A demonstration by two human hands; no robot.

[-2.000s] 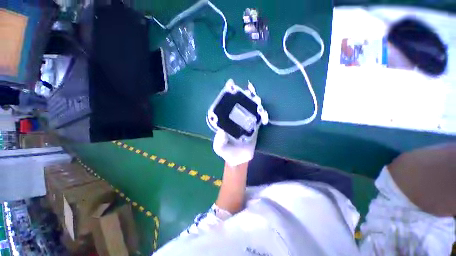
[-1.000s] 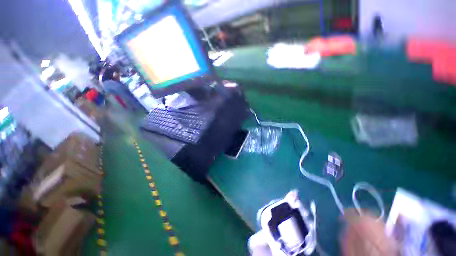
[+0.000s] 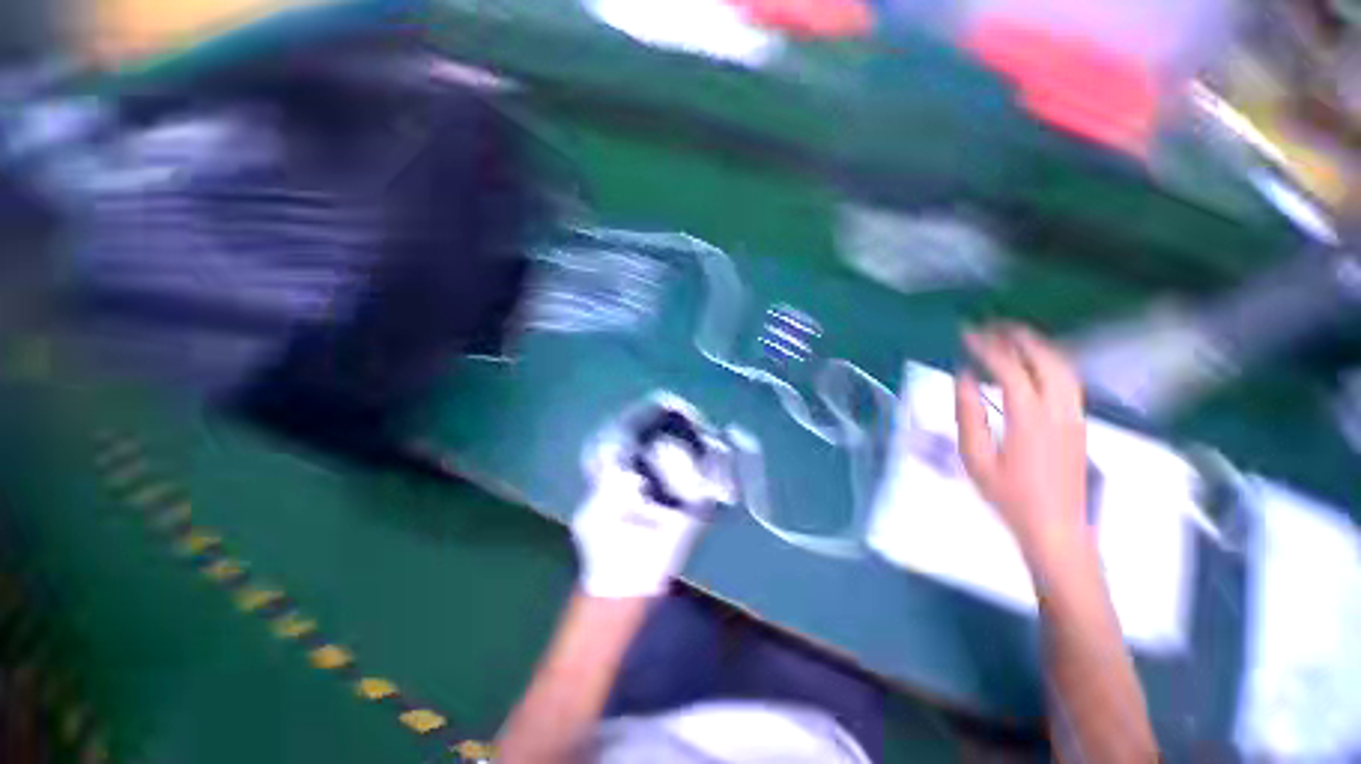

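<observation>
The white device unit, with a black underside and a pale patch, is in my left hand, which wears a white glove, over the bench near its front edge. The white cable winds over the bench and reaches the unit's right side. My right hand is bare, fingers apart, above the white instruction sheet; it appears empty. The mouse is mostly hidden behind my right hand. The frame is strongly blurred.
The dark computer case stands at the left bench end. A clear plastic bag and a small striped part lie by the cable. Another page is at the right. Red sheets lie at the far side.
The view has swung from the monitor and aisle back to the bench. My right hand, low and blurred a second ago, is now raised over the instruction sheet. My left hand still holds the unit.
</observation>
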